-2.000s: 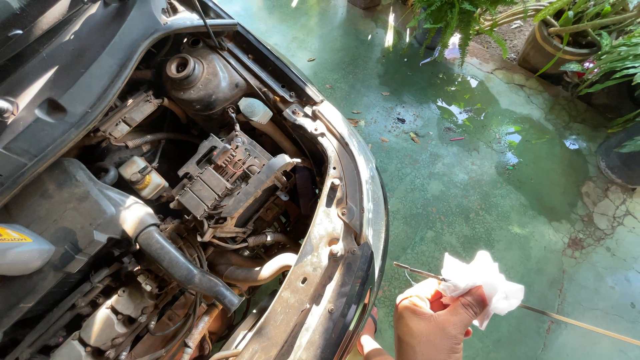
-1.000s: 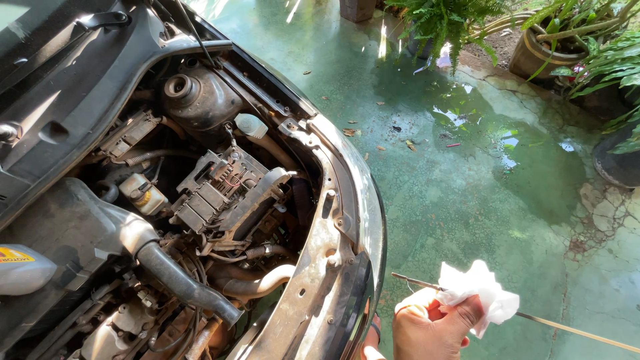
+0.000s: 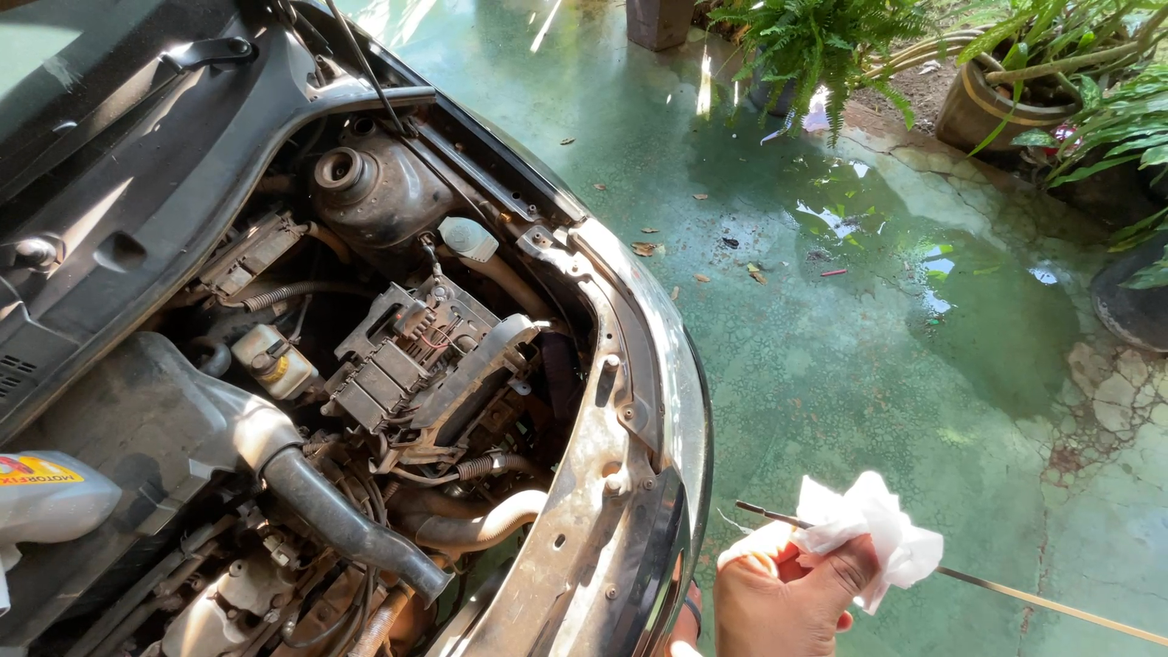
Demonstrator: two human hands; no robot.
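A white tissue or cloth [image 3: 899, 538] is pinched between the thumb and fingers of my left hand [image 3: 789, 589], at the bottom right. It is wrapped around a thin metal rod [image 3: 1049, 602] that looks like an engine oil dipstick. The rod's dark end [image 3: 766, 513] sticks out to the left of the tissue; its other part runs right and out of the frame. The hand is over the green floor, just right of the car's front edge [image 3: 680, 392]. My right hand is not in view, and the rod's far end is hidden.
On the left is the open engine bay, with a black hose [image 3: 351, 520], a fuse or relay box [image 3: 388, 379], a yellow-capped reservoir [image 3: 274, 363] and a grey bottle [image 3: 59, 497]. Potted plants [image 3: 1004, 114] stand at the upper right. Wet patches and leaves mark the green floor [image 3: 821, 383].
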